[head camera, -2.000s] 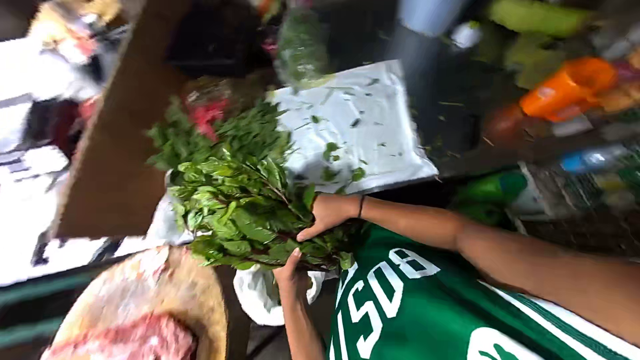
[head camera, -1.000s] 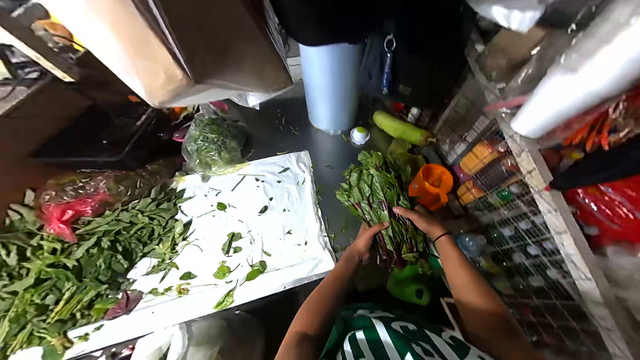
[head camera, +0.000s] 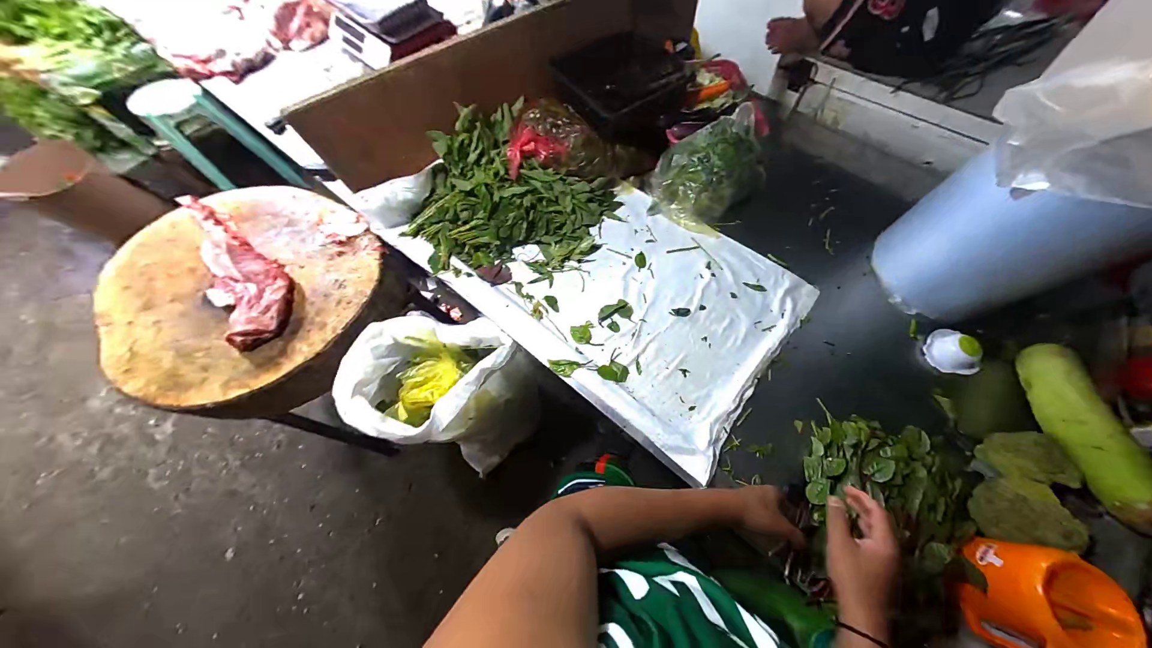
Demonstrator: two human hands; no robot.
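A bunch of leafy greens with reddish stems (head camera: 891, 477) lies at the lower right of the dark tabletop. My left hand (head camera: 769, 516) is at the left side of its stems; its fingers are partly hidden, so its hold is unclear. My right hand (head camera: 862, 549), a dark band at the wrist, is over the front of the bunch with fingers raised and apart. Left of the bunch, a white plastic sheet (head camera: 711, 333) carries scattered loose leaves. A larger heap of green leafy stems (head camera: 522, 202) covers the sheet's far left end.
An orange plastic container (head camera: 1048, 589), a pale green gourd (head camera: 1084, 432) and a blue cylinder (head camera: 999, 238) stand or lie at the right. Bagged greens (head camera: 711, 166) are behind the sheet. At the left are a round chopping block (head camera: 153, 315) with raw meat and an open white sack (head camera: 364, 369).
Two seconds ago both hands held the bunch close to my body, by the heap. It now rests on the tabletop beside the orange container, and my right hand's fingers are spread. The view has swung widely.
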